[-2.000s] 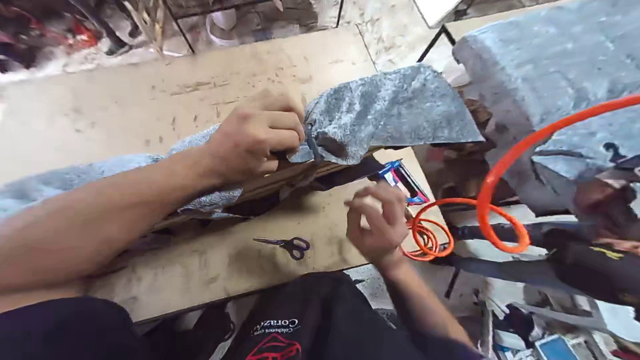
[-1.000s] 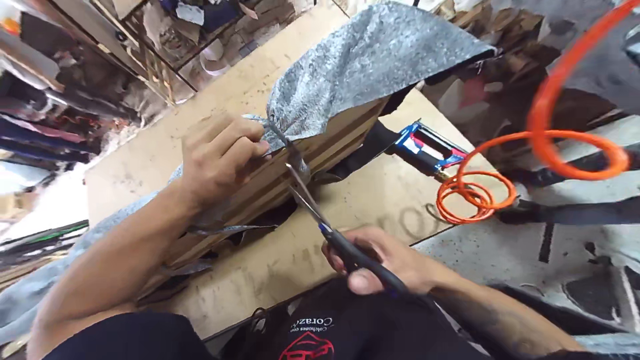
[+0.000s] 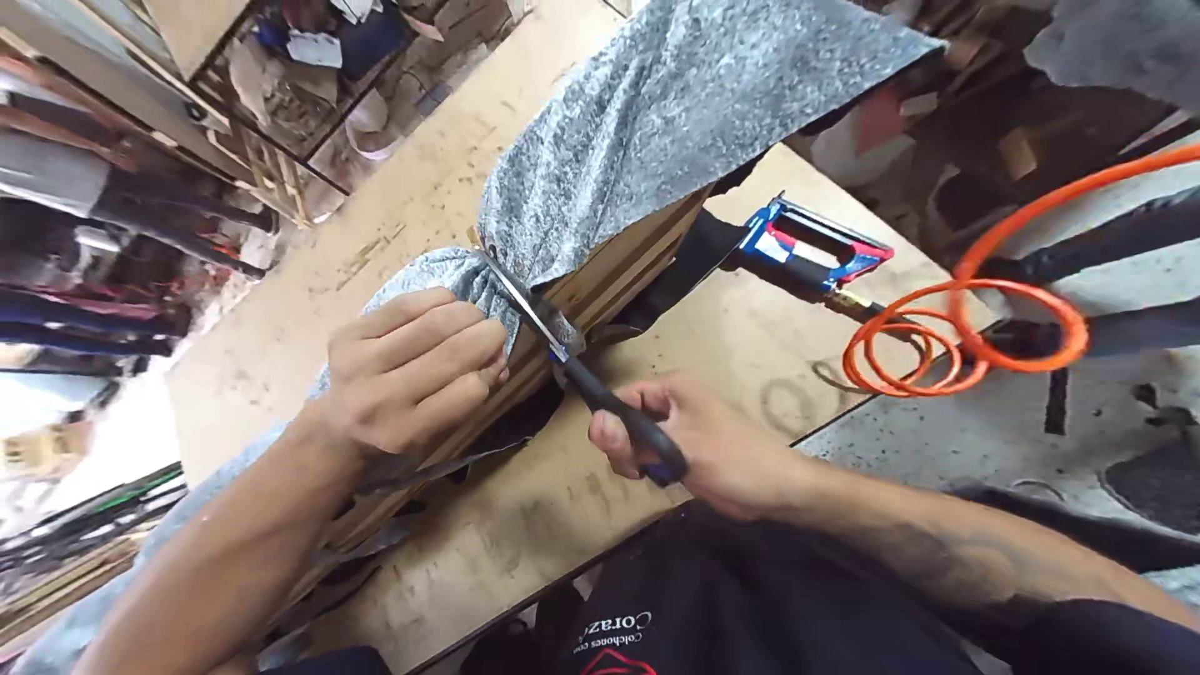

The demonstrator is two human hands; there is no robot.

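My right hand grips the dark handles of a pair of scissors. Their blades reach into the gathered fold of a grey upholstery fabric, at the edge of a wooden frame. Just left of the blades, my left hand is closed on the bunched fabric. The fabric drapes over the frame on both sides of the gather. Fabric hides the blade tips in part, so whether they are cutting cannot be told.
A blue and red pneumatic staple gun lies on the plywood table, right of the frame. Its coiled orange air hose hangs over the table's right edge. Wood strips and scraps lie beyond the table at the upper left.
The scissors lay on the table two seconds ago; my right hand took them up and has moved their blades into the fabric gather. My left hand stays by the gather. The view has turned and come closer.
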